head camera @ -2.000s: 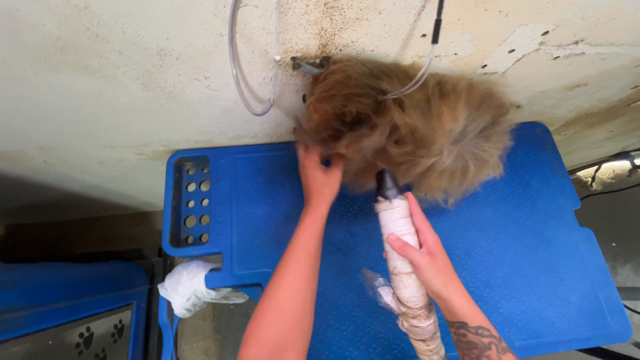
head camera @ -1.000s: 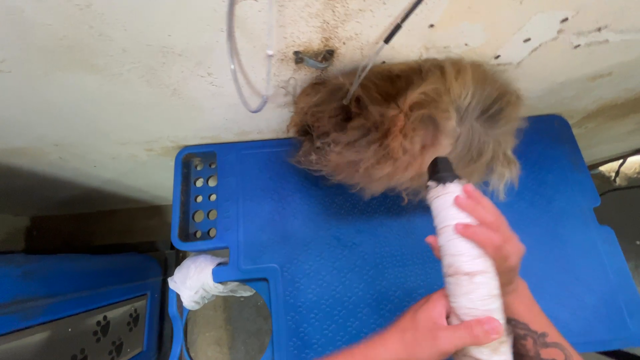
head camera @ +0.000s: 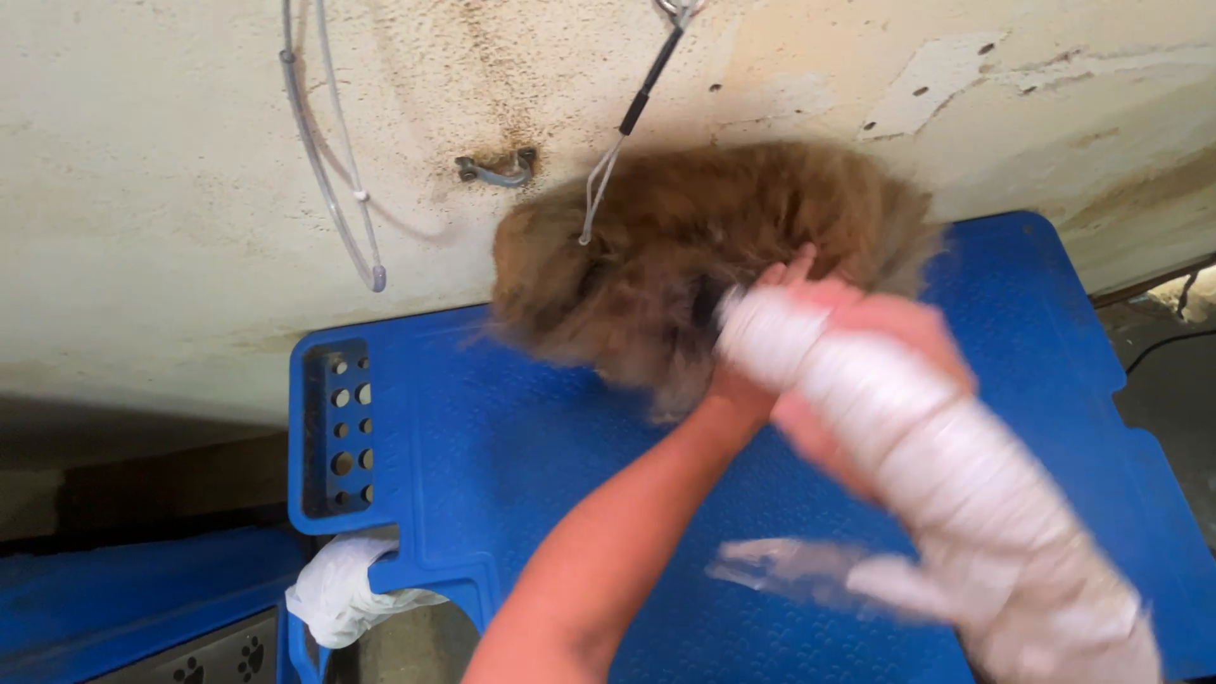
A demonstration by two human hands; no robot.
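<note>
A long-haired tan dog (head camera: 703, 218) is on the blue plastic grooming table (head camera: 456, 446), close against the wall, its coat blurred. My right hand (head camera: 883, 351) grips a dryer hose wrapped in white tape (head camera: 940, 456), and its dark nozzle (head camera: 708, 302) points into the coat. My left hand (head camera: 788, 280) reaches beneath the hose to the dog's side. Its fingertips show against the fur, while the palm is mostly hidden by the hose. A thin loop lead (head camera: 608, 171) hangs down over the dog's head end.
Clear tubing (head camera: 328, 161) hangs along the stained wall (head camera: 171, 190), near a metal bracket (head camera: 496, 169). A white cloth or bag (head camera: 347, 589) is tied at the table's left opening. Loose clear plastic (head camera: 826, 570) trails from the hose. A blue unit with paw prints (head camera: 218, 655) stands lower left.
My left hand has let go of the hose and moved up to the dog's side. The nozzle, in my right hand, is now against the coat.
</note>
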